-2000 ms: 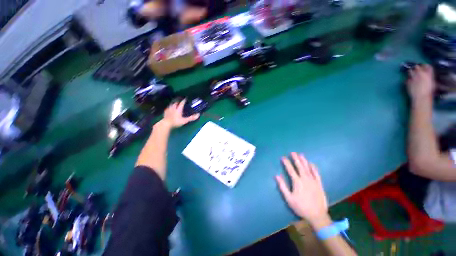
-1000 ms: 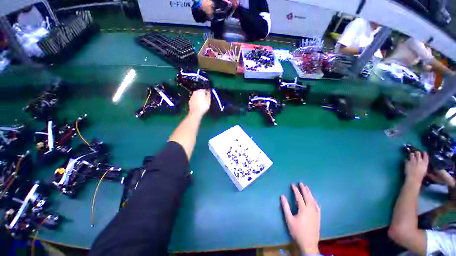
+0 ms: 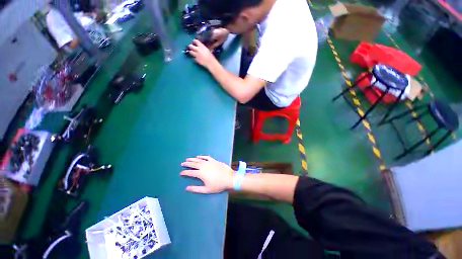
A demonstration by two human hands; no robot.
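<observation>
My right hand (image 3: 207, 175) rests flat on the green bench mat (image 3: 167, 136) near its front edge, fingers apart and empty, with a light-blue wrist strap (image 3: 240, 175) on the wrist. My left hand is out of the picture. An open white box (image 3: 164, 227) of small dark and silvery parts sits on the mat at the lower left, not touching my right hand. A black unit (image 3: 77, 172) with a white ribbon and thin wires lies left of the box's far end.
More black units (image 3: 78, 124) lie along the bench's left side. A white box of dark parts (image 3: 43, 157) and a cardboard box (image 3: 16, 210) stand at the far left. A coworker in white (image 3: 289, 45) sits ahead on a red stool (image 3: 277, 123). Black stools (image 3: 390, 77) stand in the aisle.
The view has swung to the right, so the coworker and aisle show more. My left hand has gone out of the picture. My right hand stays spread on the mat.
</observation>
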